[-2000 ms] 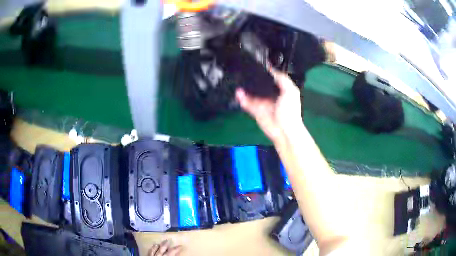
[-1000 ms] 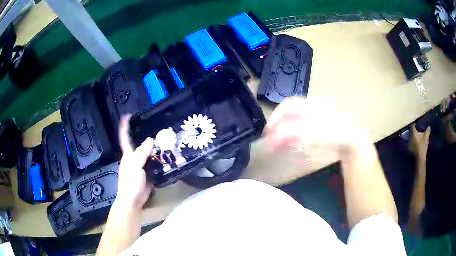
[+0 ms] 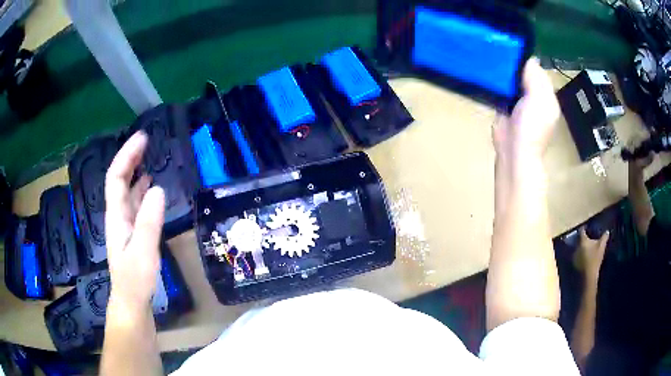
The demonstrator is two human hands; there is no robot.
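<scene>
An open black housing (image 3: 342, 268) lies on the bench in front of me. Inside it are a white toothed gear (image 3: 292, 230), a smooth white round part (image 3: 245, 234) and thin wires at its left end. My right hand (image 3: 531, 103) holds a black cover (image 3: 397, 33) with a bright blue battery pack (image 3: 469, 53) above the bench at the upper right. My left hand (image 3: 136, 213) is raised left of the housing, fingers apart, holding nothing.
Black covers, some with blue packs (image 3: 285, 98), lie in an overlapping row behind and left of the housing. A green belt (image 3: 221, 44) runs behind, with a grey frame post (image 3: 121, 55). A small black box (image 3: 585, 110) stands far right on the bench (image 3: 456, 198). Another person's hands (image 3: 592, 246) show at right.
The housing has been set down on the bench, and my left hand has let go and moved left. My right hand has picked up a cover, now turned blue side towards me, and moved up.
</scene>
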